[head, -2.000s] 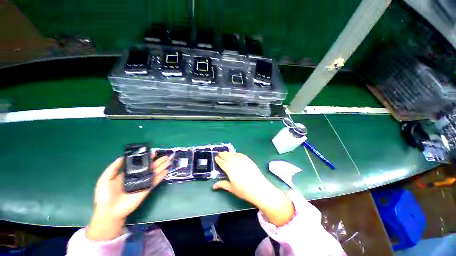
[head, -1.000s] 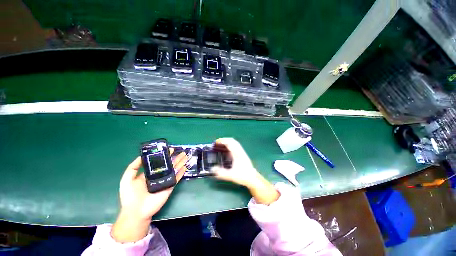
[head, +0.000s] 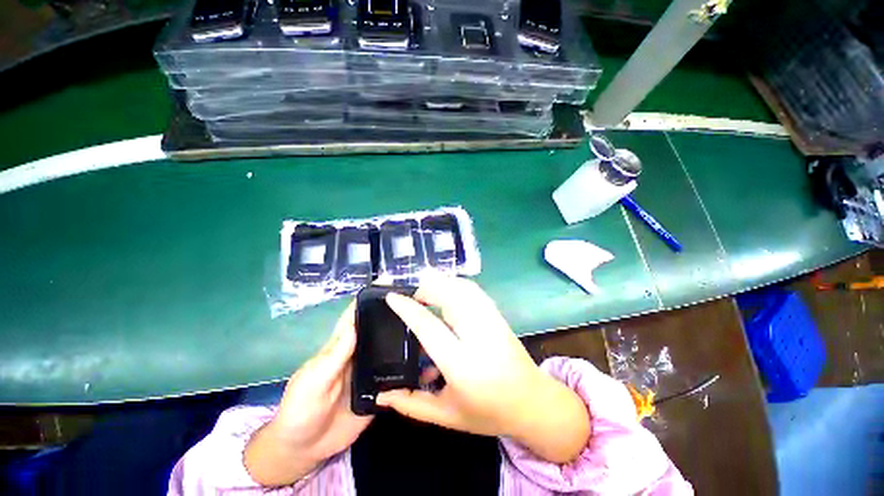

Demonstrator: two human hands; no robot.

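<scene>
My left hand [head: 315,407] holds a black handheld device [head: 388,354] upright, low in front of me. Its face is now glossy black, with small pale lettering near the lower end; a screen lens seems to lie over it, but I cannot tell if it is seated. My right hand [head: 475,368] grips the device from the right, with fingers at the top and lower end of its face. Beyond the hands, the clear lens tray [head: 470,262] lies on the bench with four black pieces in a row, each with a pale square window. Clear film lies at its left end.
A stack of clear device trays [head: 368,87] holding black devices stands behind. To the right are a white bottle [head: 586,192], a blue marker pen [head: 654,223] and a white wipe [head: 577,262]. An orange-handled tool [head: 642,401] and a blue stool [head: 787,344] are below the bench edge.
My right hand has left the lens tray and joined my left hand on the device. The device has moved toward me, and its square display outline no longer shows.
</scene>
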